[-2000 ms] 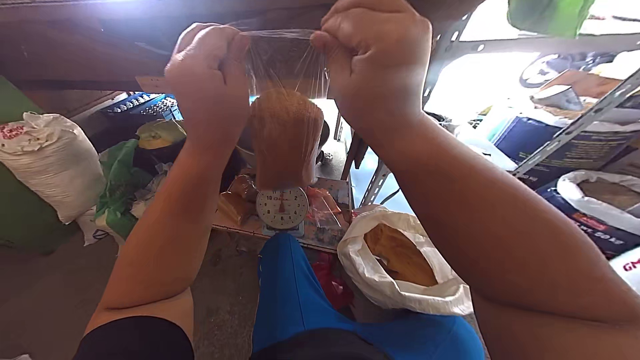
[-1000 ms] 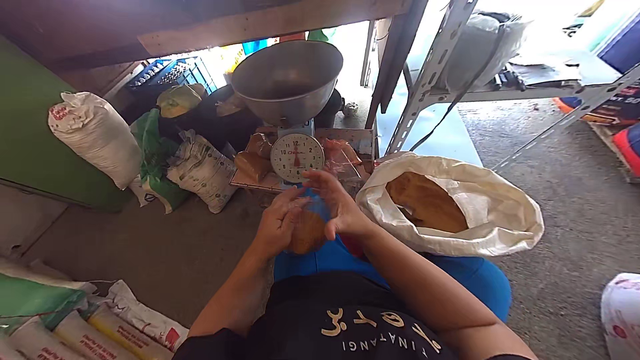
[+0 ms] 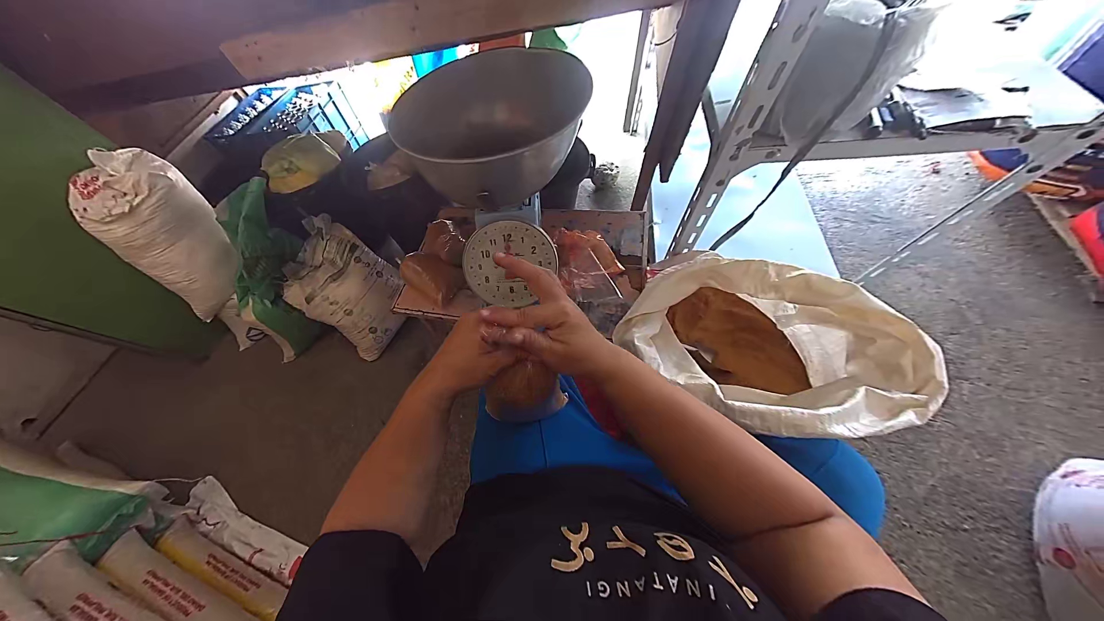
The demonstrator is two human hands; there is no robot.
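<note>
A clear plastic bag of brown granular stuff [image 3: 524,392] rests on my lap. My left hand [image 3: 470,352] closes around the gathered top of this bag. Against it, my right hand [image 3: 552,323] has its fingers at the bag's neck, the index finger stretched out toward the dial. Just beyond my hands stands a dial scale [image 3: 511,263] with a large metal bowl [image 3: 492,121] on top. An open white woven sack [image 3: 888,371] with brown granular contents [image 3: 742,341] is at my right.
Filled bags [image 3: 431,274] lie on a low board beside the scale. Woven sacks [image 3: 155,224] stand at the left, more sacks [image 3: 164,569] lie at the lower left. A slotted metal shelf [image 3: 742,147] rises at the right, and a wooden beam [image 3: 362,43] crosses overhead.
Two seconds ago my hands held the bag raised by its stretched top in front of the scale; it is now down on my lap, its top gathered. The view has shifted greatly.
</note>
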